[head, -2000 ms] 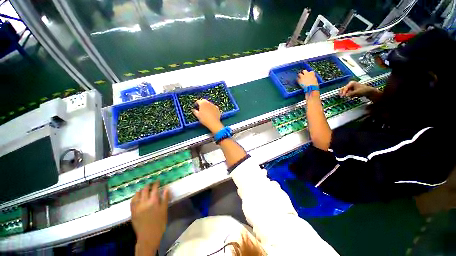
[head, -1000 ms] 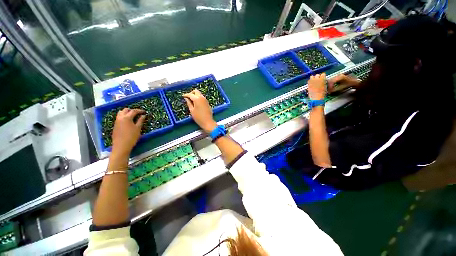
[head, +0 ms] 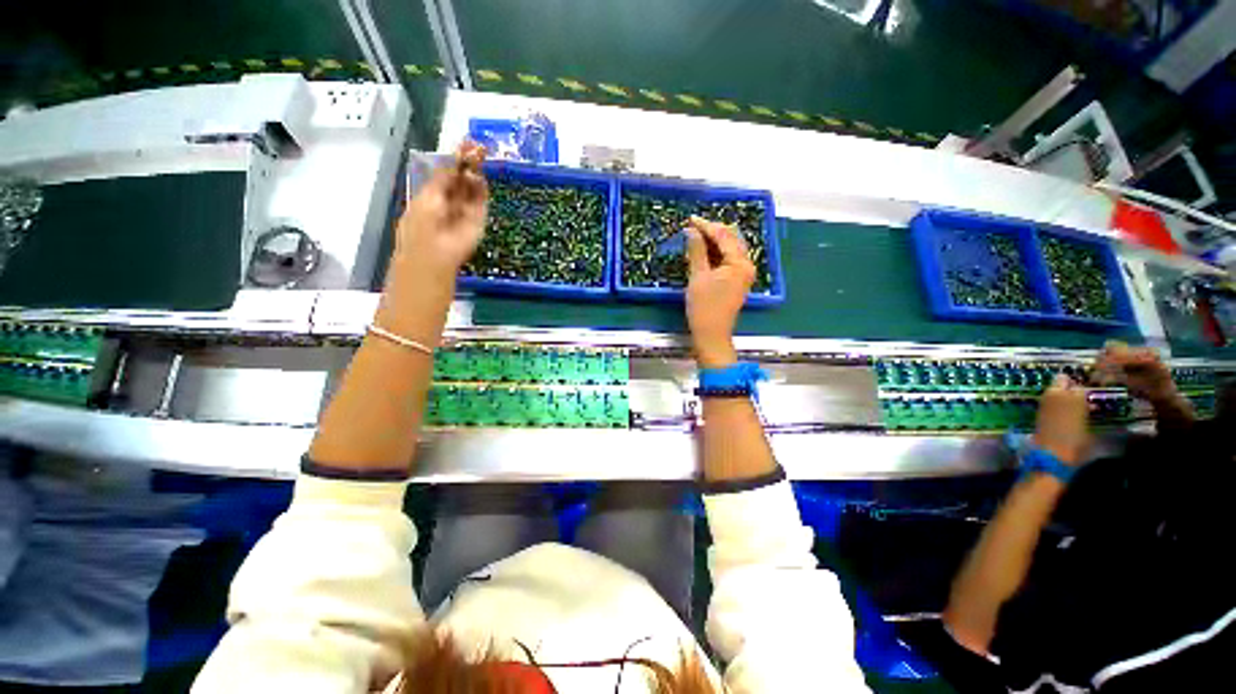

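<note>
Two blue bins lie side by side, a left bin (head: pixel 542 289) and a right bin (head: pixel 698 294), both holding many tiny dark and green-gold components (head: pixel 549 233). My left hand (head: pixel 443 210) is raised at the left bin's upper left corner, blurred, fingertips close together; whether it holds a component is unclear. My right hand (head: pixel 718 271) is over the right bin with thumb and fingers close together; anything between them is too small to tell. A green PCB panel (head: pixel 529 385) with small parts lies in the conveyor track below the bins, partly behind my left forearm.
A small blue box with clear plastic (head: pixel 515 140) stands behind the left bin. A dark ring (head: pixel 283 255) lies on the white ledge to the left. At right, another person's hands (head: pixel 1071 414) are over further panels (head: pixel 935 395), below another bin pair (head: pixel 996 316).
The view has turned left and levelled. My left hand was near the conveyor, then in the left bin, and is now at its upper left corner. My right hand stays over the right bin.
</note>
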